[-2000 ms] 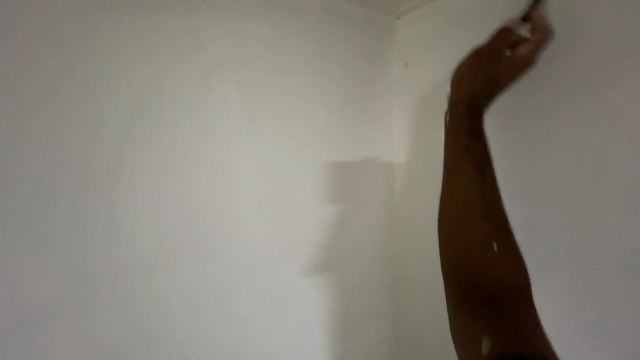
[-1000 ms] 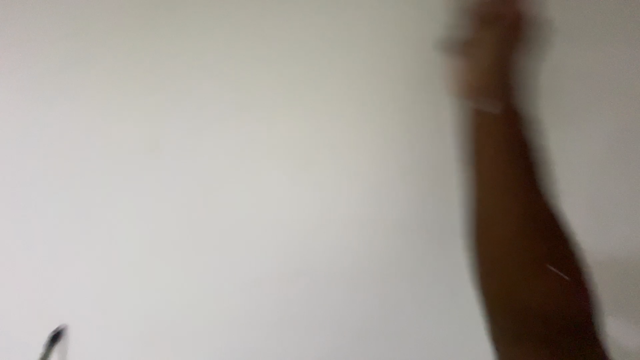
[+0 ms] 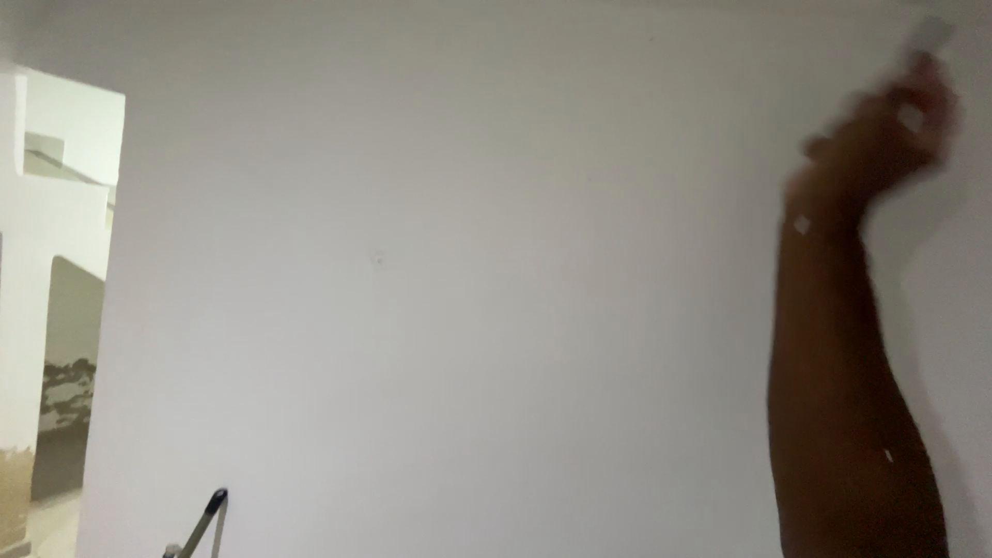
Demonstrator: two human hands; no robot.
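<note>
My right hand is raised at the upper right in front of a white wall, its forearm rising from the bottom edge. The hand is blurred, with fingers curled around something; a pale, greyish flat end sticks up past the fingertips, too blurred to name. Small white specks lie on the wrist and forearm. Whether the tool touches the wall cannot be told. My left hand is out of view.
At the lower left the dark-capped top of a pole or ladder-like frame stands before the wall. Beyond the wall's left edge an opening shows another lit space with a stained, peeling wall.
The view has swung left, off the wall corner seen two seconds ago, and now takes in the opening. My right hand stays raised, its wrist bent to the right again after being more upright one second ago.
</note>
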